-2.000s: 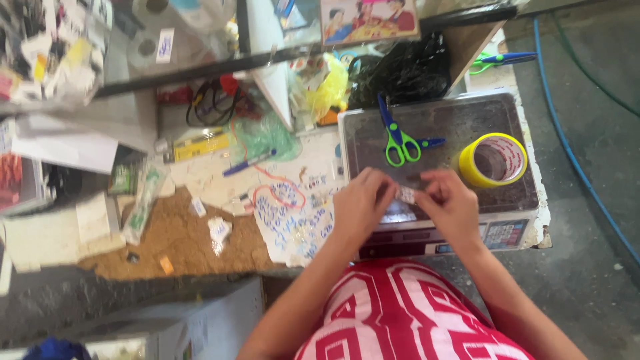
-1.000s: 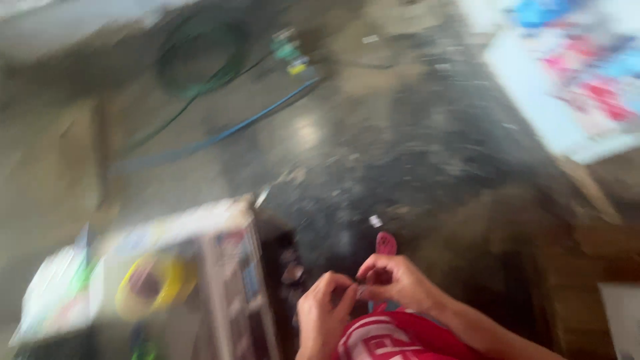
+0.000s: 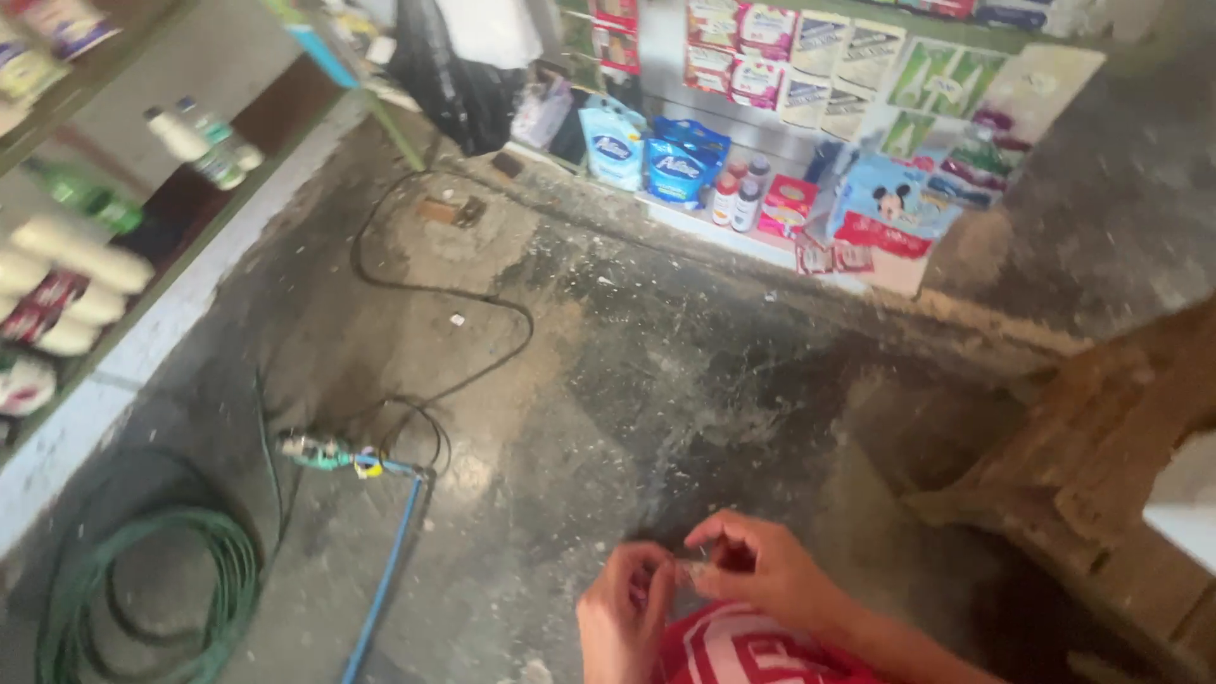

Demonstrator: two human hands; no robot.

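Near the bottom of the view, my left hand point(image 3: 629, 608) has its fingers curled, with the fingertips close to those of my right hand point(image 3: 760, 570). Between the two hands is a small, pale, partly see-through piece point(image 3: 696, 568), pinched by the fingers; blur hides what it is. Both hands are in front of the red and white patterned clothing point(image 3: 741, 651) that I wear, above the concrete floor.
A coiled green hose point(image 3: 157, 589) and a blue pipe point(image 3: 385, 579) lie on the floor at left, near a dark cable point(image 3: 456, 294). Shelves with bottles point(image 3: 195, 152) stand upper left. A shelf rack with blue pouches point(image 3: 679, 166) stands behind. A wooden structure point(image 3: 1064, 456) is at right.
The view has swung away from the bench with the scissors and yellow tape roll to the floor and shelves. Both hands stay close together at the small piece.
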